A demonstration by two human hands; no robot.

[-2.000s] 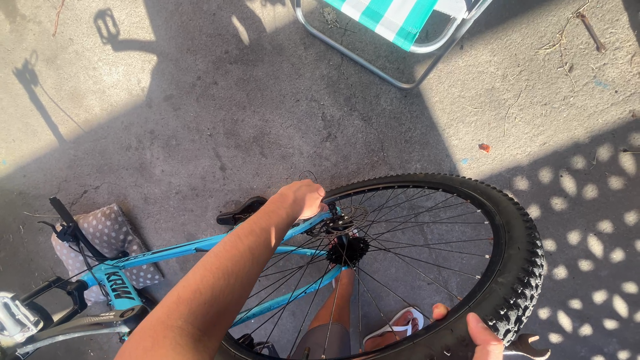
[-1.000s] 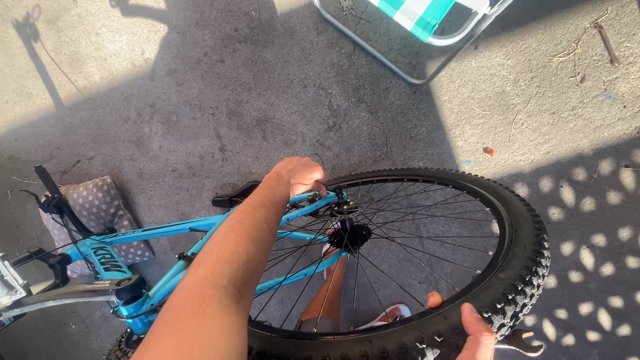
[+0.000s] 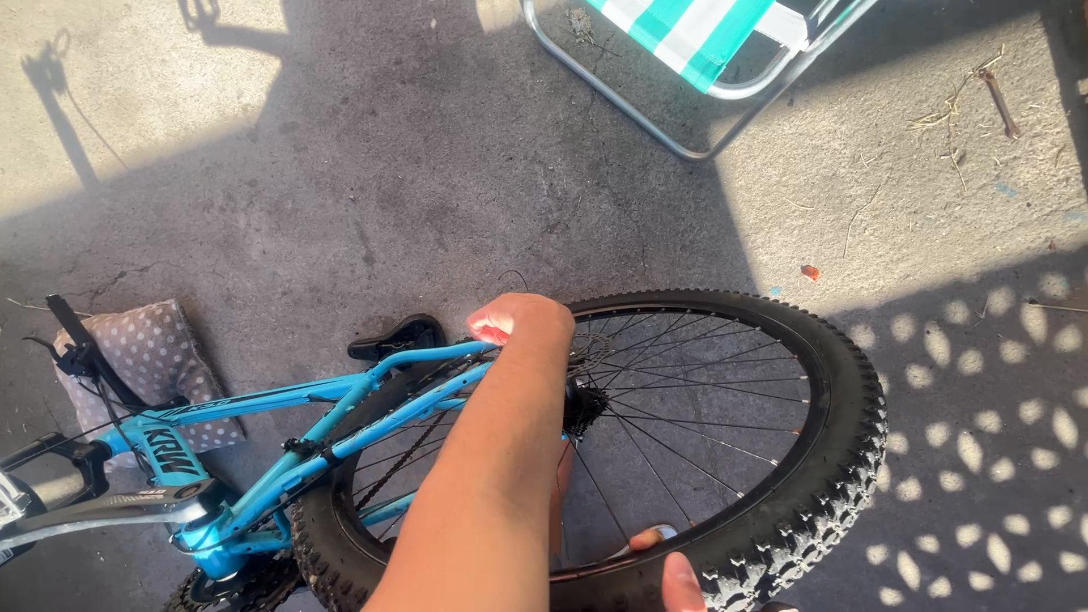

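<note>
A light blue KRW bicycle frame (image 3: 259, 489) lies on its side at the lower left. The rear wheel (image 3: 799, 510), with a black knobby tyre, overlaps its rear stays. My left hand (image 3: 520, 316) is curled at the rear end of an upper blue stay, by the brake disc (image 3: 592, 353); its grip is partly hidden. Below the wrist, my left forearm hides part of the wheel and stays. Beside it shows the black cassette (image 3: 585, 410). At the bottom, my right hand (image 3: 682, 585) pinches the tyre and rim, thumb on the near side and a fingertip showing through the spokes.
A dotted cushion (image 3: 161, 365) lies under the handlebar (image 3: 93, 353). The black saddle (image 3: 395, 337) is above the frame. A folding chair with a metal frame (image 3: 629, 110) stands at the top. Twigs (image 3: 952, 110) and a small reddish piece (image 3: 810, 273) lie on the concrete.
The wheel has moved left, further in between the frame's stays, with my right hand still on its tyre. My left wrist has bent, and its forearm covers more of the wheel.
</note>
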